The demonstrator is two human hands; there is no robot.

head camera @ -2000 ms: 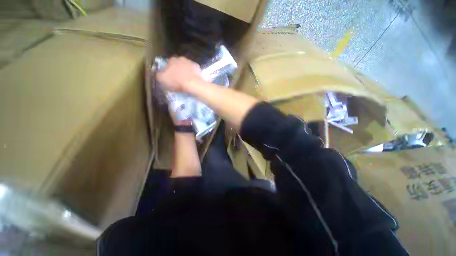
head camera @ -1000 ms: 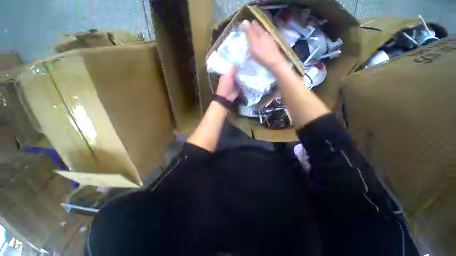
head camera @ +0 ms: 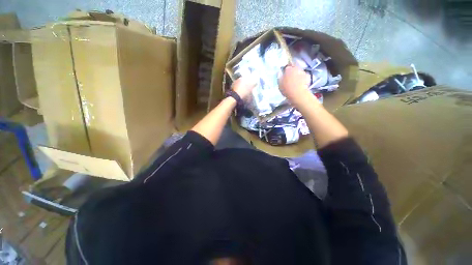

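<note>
A small open carton point(head camera: 282, 42) full of shiny clear-bagged parts point(head camera: 264, 72) is tilted over a round bulk bin point(head camera: 339, 52). My left hand point(head camera: 244, 85) is at the near left of the carton, against the bags; its fingertips are hard to make out. My right hand point(head camera: 295, 83) is at the carton's right side with curled fingers; whether it grips the wall or a bag is unclear. Black and white parts point(head camera: 283, 134) lie in the bin below and beside the carton.
A large taped carton point(head camera: 98, 88) stands at left, with a tall, narrow open carton point(head camera: 199, 57) beside it. A big closed carton point(head camera: 419, 134) is at right, by an opening with black and white parts point(head camera: 398, 85). A blue pallet edge point(head camera: 23, 147) shows at far left.
The view has shifted from a deep carton to the round bin. Since one second ago, my right hand has moved from the carton's far end down to its right side, fingers now curled.
</note>
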